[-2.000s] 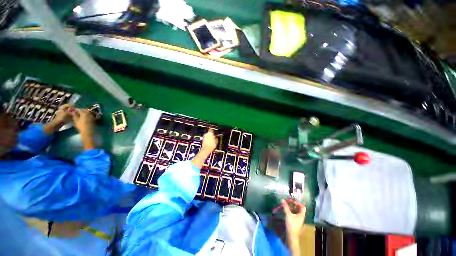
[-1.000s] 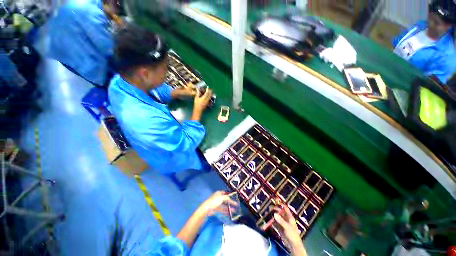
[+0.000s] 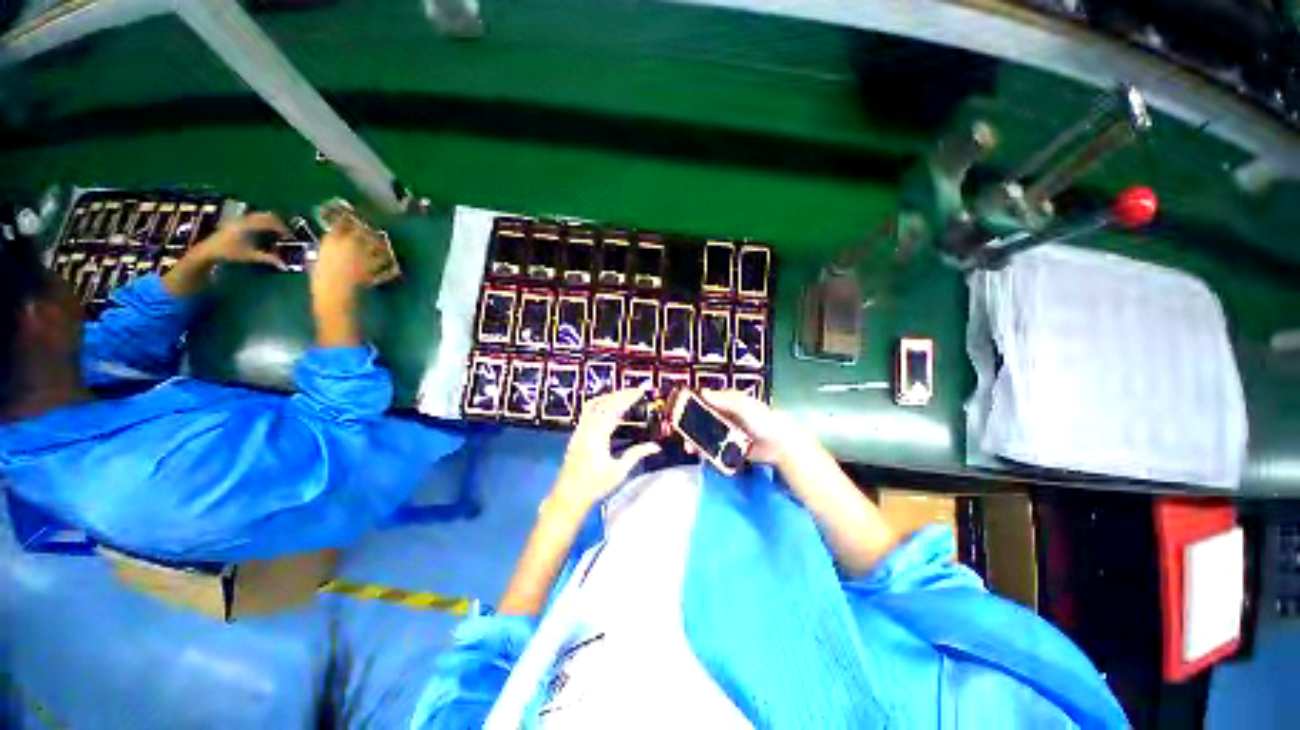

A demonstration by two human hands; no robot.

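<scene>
My right hand (image 3: 759, 428) holds a phone housing (image 3: 709, 432) with a dark screen and pale rim, tilted over the front edge of the parts tray (image 3: 600, 288). My left hand (image 3: 596, 449) is at the housing's left, thumb and fingers curved around a small dark-and-red area; whether it grips something is unclear. The black tray holds three rows of dark-screened units; one back-row slot near the right looks dark, without a rim. Both hands cover part of the front row.
Right of the tray are a brown press fixture (image 3: 831, 317), a thin pale stick (image 3: 853, 388), a single phone unit (image 3: 914, 371), the press (image 3: 984, 200) with red ball knob (image 3: 1136, 207), and white sheets (image 3: 1112, 364). A person in blue (image 3: 214, 464) works at the left.
The view has swung back right to the press. My hands have come together at the tray's front edge. The frame seen in my left hand is gone from there; my right hand now holds a housing.
</scene>
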